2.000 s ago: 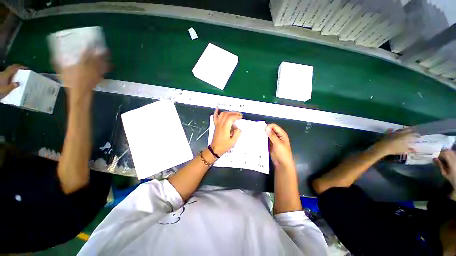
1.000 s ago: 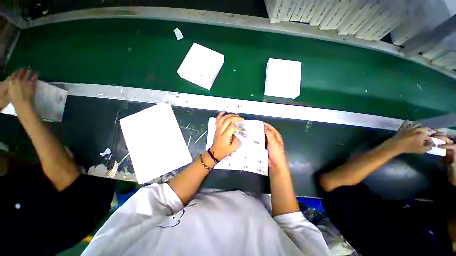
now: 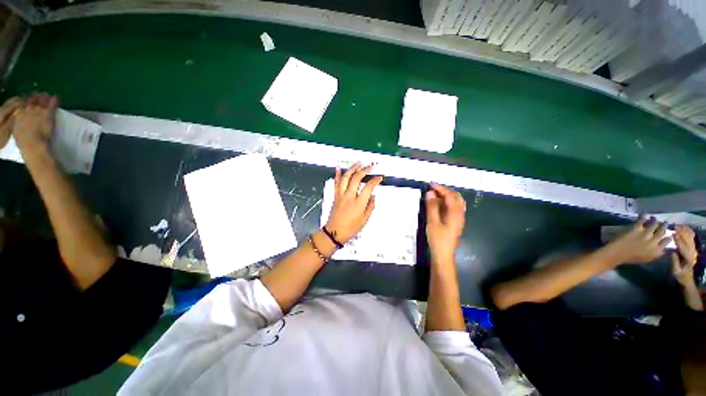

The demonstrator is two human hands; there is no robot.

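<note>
The label sheet (image 3: 383, 224), white with rows of small faint print, lies on the dark bench in front of me. My left hand (image 3: 352, 207) rests on its upper left part with the fingers spread and does not grip it. My right hand (image 3: 445, 216) is just right of the sheet, apart from its edge, with thumb and fingertips close together. Whether a small label is between these fingertips cannot be seen. A plain white second sheet stack (image 3: 240, 214) lies tilted left of the working sheet.
Two white product boxes, one tilted (image 3: 300, 93) and one squarer (image 3: 428, 120), sit on the green conveyor (image 3: 186, 85) beyond the pale rail (image 3: 464, 175). A white scrap (image 3: 267, 41) lies on the belt. Neighbours' hands work at far left and far right. Upright white pieces (image 3: 519, 31) line the far shelf.
My right hand has moved off the sheet's right edge to the right. My left fingers have spread. The boxes and scrap on the belt have shifted left.
</note>
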